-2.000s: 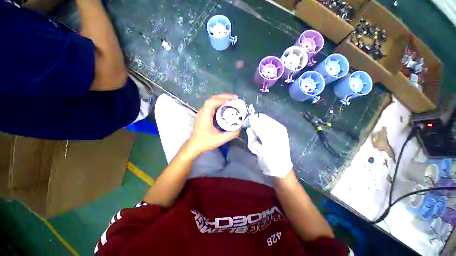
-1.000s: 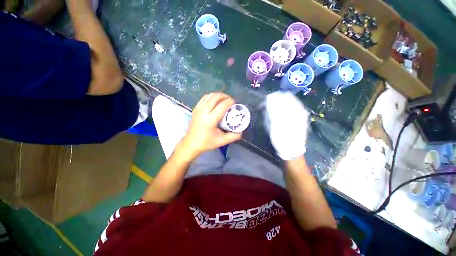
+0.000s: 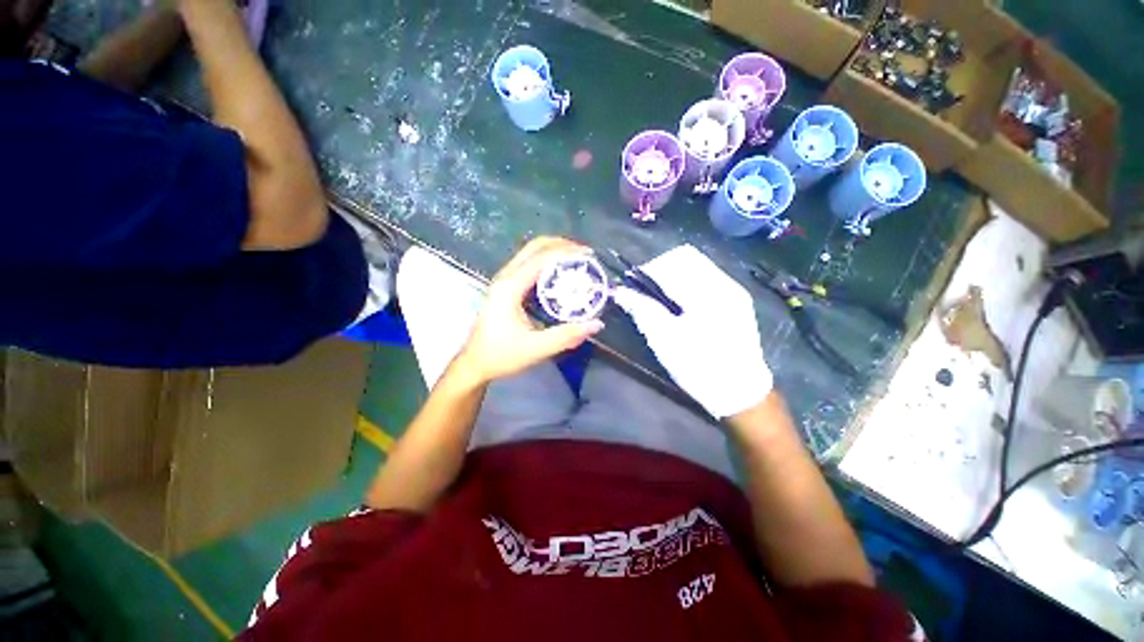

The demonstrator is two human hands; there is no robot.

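Note:
A white cylindrical plastic housing (image 3: 573,290) with a spoked centre faces up at the bench's near edge. My bare left hand (image 3: 512,320) is closed around its left side and holds it. My gloved right hand (image 3: 705,329) holds a slim black hand tool (image 3: 655,291), which looks like tweezers or fine pliers. The tool lies just right of the housing's rim; whether its tip touches the rim is too small to tell. The palm side of the glove is hidden.
Several blue, purple and white housings (image 3: 754,188) stand ahead on the green bench (image 3: 477,169). Side cutters (image 3: 803,307) lie right of my glove. Cardboard parts boxes (image 3: 979,126) line the far edge. A black cable (image 3: 1014,401) crosses the white surface. A person in blue (image 3: 138,213) is at left.
My right hand moved away from the housing, then came back toward it, now with the slim black tool in it. My left hand still holds the housing.

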